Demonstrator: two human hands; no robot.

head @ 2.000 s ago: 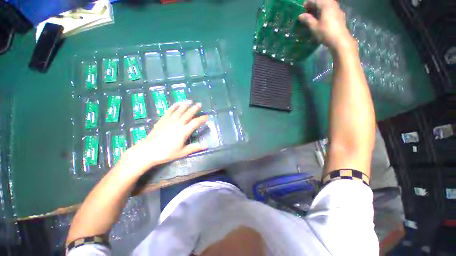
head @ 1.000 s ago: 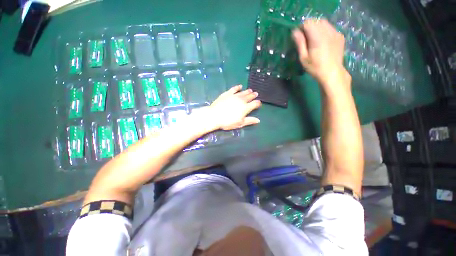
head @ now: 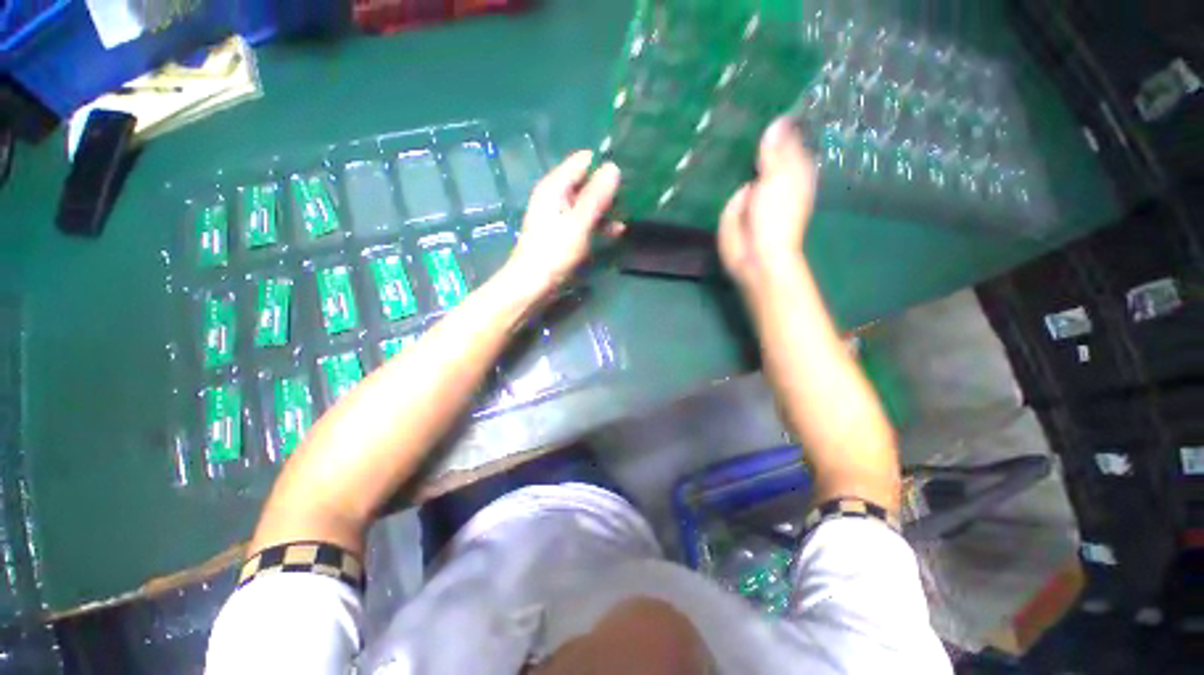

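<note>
A green PCB panel (head: 700,99) with rows of pale parts is held up between both hands over the upper right of the bench, slightly blurred. My left hand (head: 568,222) grips its lower left edge. My right hand (head: 770,208) grips its lower right edge. A clear blister tray (head: 383,191) lies to the left, with small green circuit boards (head: 337,298) in its left and middle pockets. Several upper right pockets hold no board. My left forearm hides part of the bottom row.
A black ribbed pad (head: 669,251) lies below the panel. Clear trays (head: 924,119) stand at right. A black slab (head: 99,172), papers (head: 178,95) and a blue bin (head: 145,46) are upper left. A blue-rimmed container (head: 700,508) is below the bench edge. Black crates (head: 1122,382) stand at far right.
My left hand has moved from beside the tray up to the panel and taken its left edge. My right hand has moved left and holds the panel's right side.
</note>
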